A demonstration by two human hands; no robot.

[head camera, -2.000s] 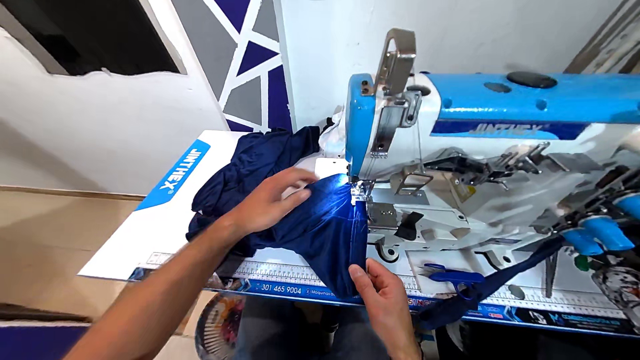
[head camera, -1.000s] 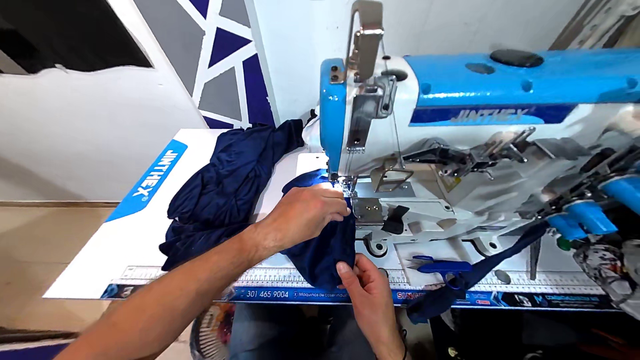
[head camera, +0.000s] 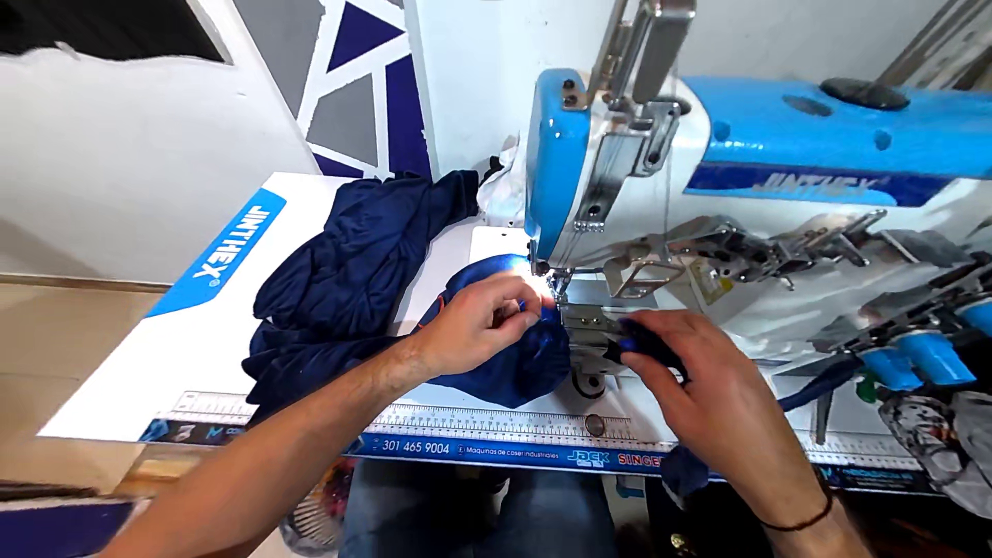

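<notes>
My left hand (head camera: 484,322) is curled over the navy fabric piece (head camera: 511,380), its fingertips beside the lit presser foot (head camera: 556,288) of a blue and white sewing machine (head camera: 562,163). Whether those fingers pinch cloth or thread is unclear. My right hand (head camera: 694,380) holds a small dark blue item (head camera: 651,345) between thumb and fingers, just right of the metal needle plate area; its shape is mostly hidden. A larger heap of navy fabric (head camera: 349,263) lies left of the machine. A bit of orange-red edge (head camera: 441,303) shows near my left hand.
A printed ruler strip (head camera: 496,422) runs along the table's front edge, with a small round disc (head camera: 594,425) on it. A navy fabric strip (head camera: 821,384) lies at the right, near blue thread tensioners (head camera: 926,358) and patterned cloth (head camera: 930,442). A wall stands behind.
My right hand has left the fabric's front edge and moved up and right, and now holds a dark blue item. The blue scissors seen earlier on the table no longer show there.
</notes>
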